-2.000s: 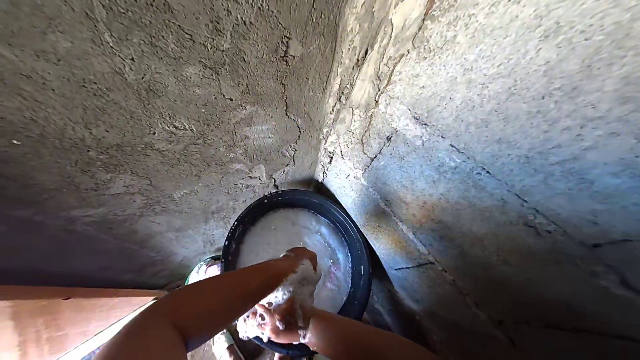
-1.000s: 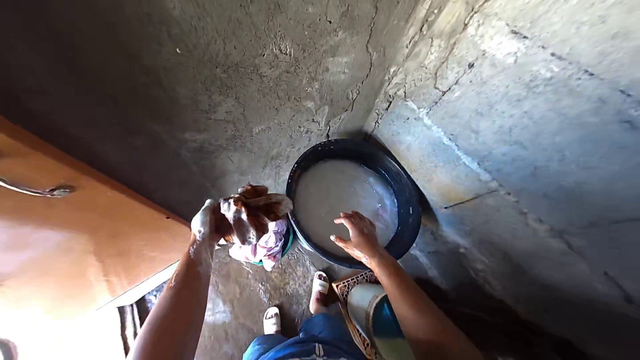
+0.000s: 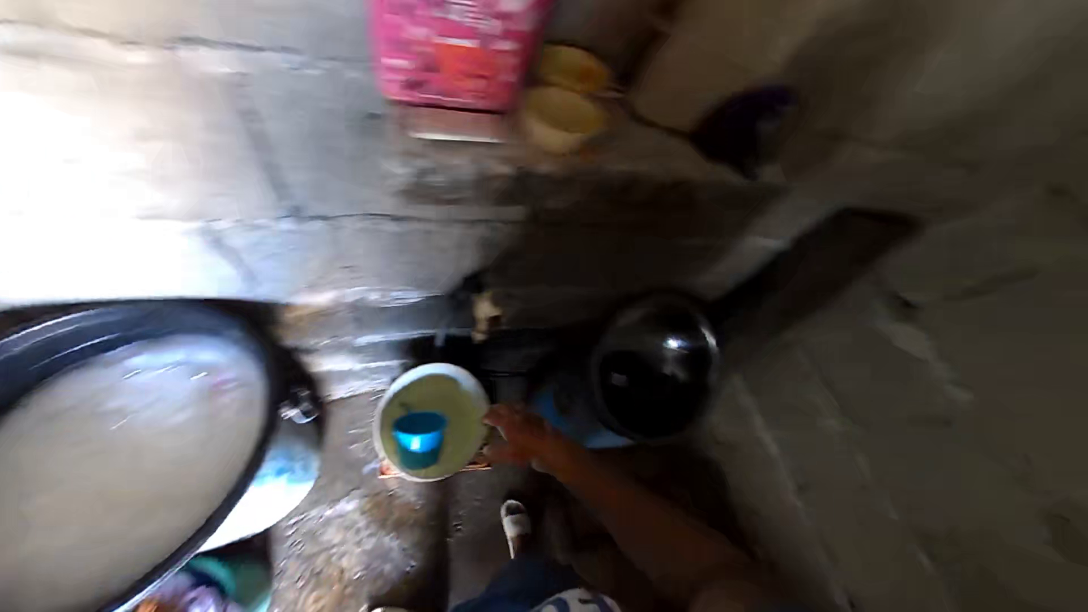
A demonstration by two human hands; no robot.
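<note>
My right hand reaches in from the lower right, its fingertips at the right rim of a small white bucket. A blue plastic dipper sits inside that bucket. Blur hides whether the fingers touch the rim; they hold nothing that I can make out. At the left stands the large black tub with cloudy, soapy water. My left hand is out of view.
A dark, water-filled round container stands right of my hand. Laundry lies in a green basin below the tub. A pink package and yellowish tubs are on a ledge above.
The view has swung far to the right. My right hand has moved from over the black tub to the small bucket. My left hand, earlier gripping a soapy cloth, has left the view.
</note>
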